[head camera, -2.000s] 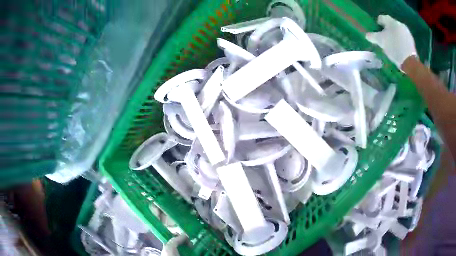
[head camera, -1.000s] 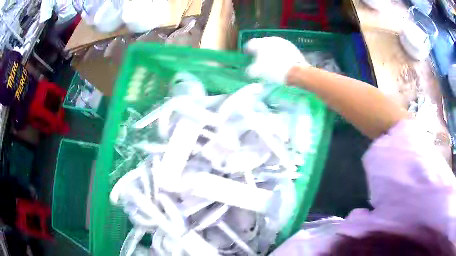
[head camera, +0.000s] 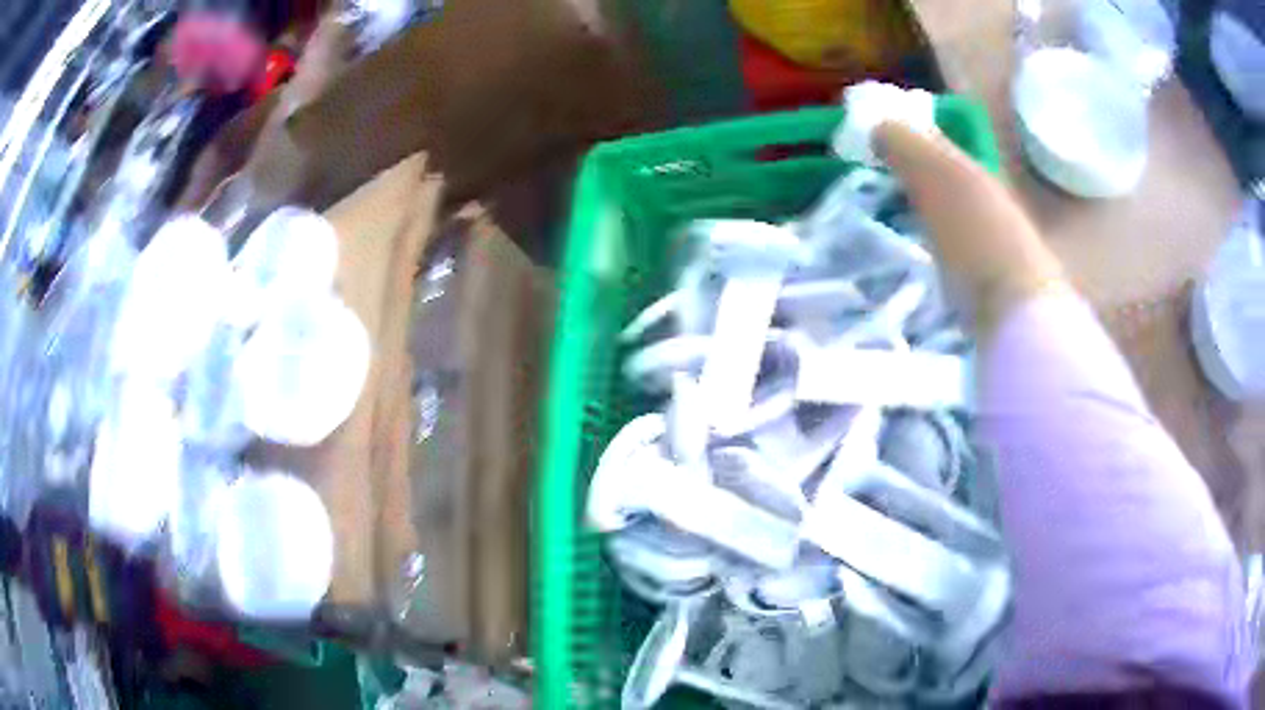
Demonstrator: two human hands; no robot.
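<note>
A green perforated crate [head camera: 562,458] is in the middle, heaped with white stem brackets [head camera: 888,375] that have round slotted ends and flat stems. My right hand [head camera: 884,122], in a white knit glove, grips the crate's far rim near its far right corner. My bare forearm and lilac sleeve run down along the crate's right side and hide part of that side. The crate's near end is cut off by the bottom edge. My left hand is not in view. The picture is blurred.
Brown cartons [head camera: 465,444] stand close along the crate's left side. Several white rounded housings [head camera: 303,368] are at the left. A bench [head camera: 1158,236] at the right carries more housings [head camera: 1082,122]. A yellow and red object [head camera: 819,35] is beyond the crate.
The view has swung from over the crate and floor crates to between the cartons and the bench. The crate now appears farther right. My right hand still holds its rim; my left hand has left view.
</note>
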